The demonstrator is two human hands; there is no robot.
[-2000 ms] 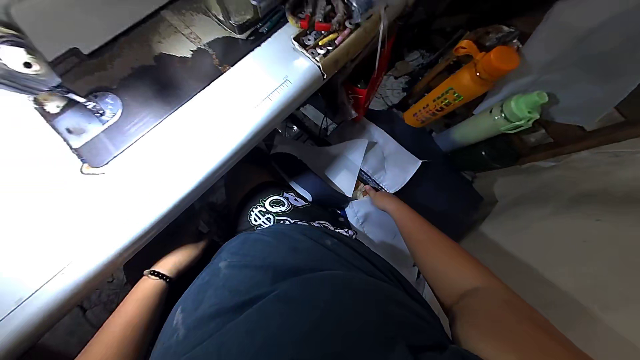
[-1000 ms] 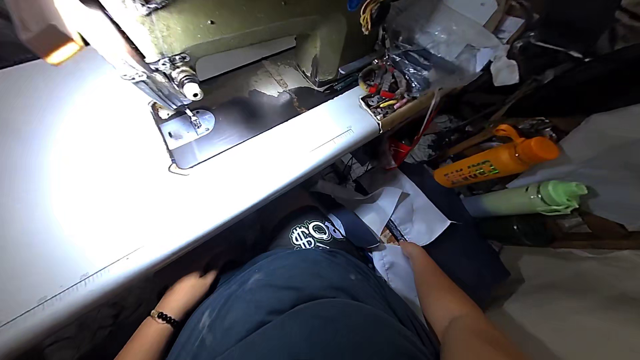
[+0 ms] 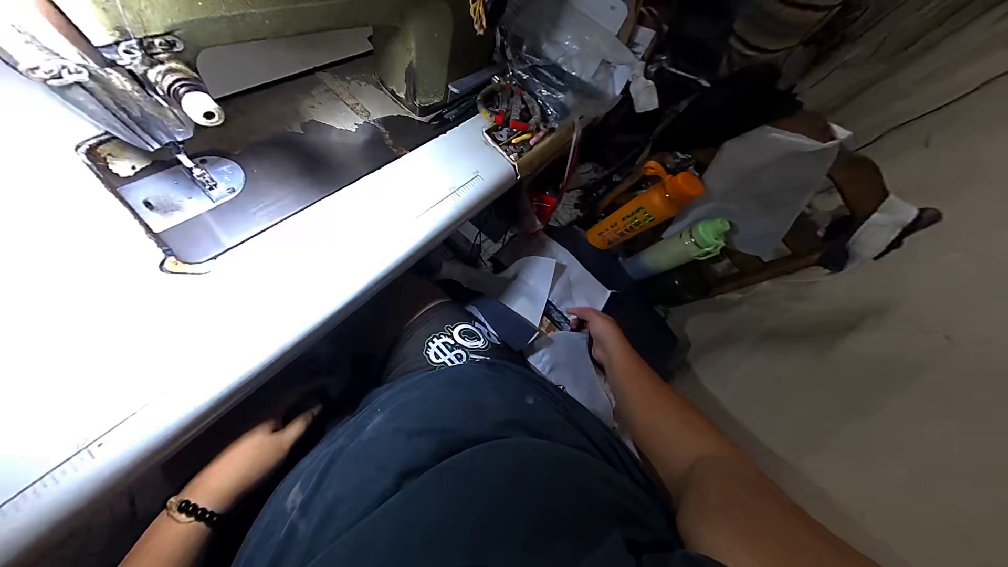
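Observation:
My right hand (image 3: 600,331) reaches down at the white and dark fabric pieces (image 3: 579,276) beside my lap, its fingers at the edge of a white piece; its grip is partly hidden. A dark patterned item (image 3: 557,316) shows between the pieces, just left of the fingertips. Below the table's front edge, my left hand (image 3: 272,449) hangs in shadow, thumb apart from the fingers, with nothing visible in it. A bracelet of dark beads (image 3: 193,512) is on that wrist. Above, a green sewing machine (image 3: 315,27) stands on the white table (image 3: 315,268), its presser foot (image 3: 203,177) over the metal plate.
An open compartment with small tools (image 3: 516,126) is set in the table's right end, near clear plastic wrap (image 3: 559,63). Farther right lie an orange bottle (image 3: 642,211) and a pale green bottle (image 3: 681,250). A sheet of pale material (image 3: 768,185) hangs beyond them.
The view has shifted, bringing more of the sewing machine into sight. My left hand shows more fully beneath the table edge. My right hand stays at the fabric pieces.

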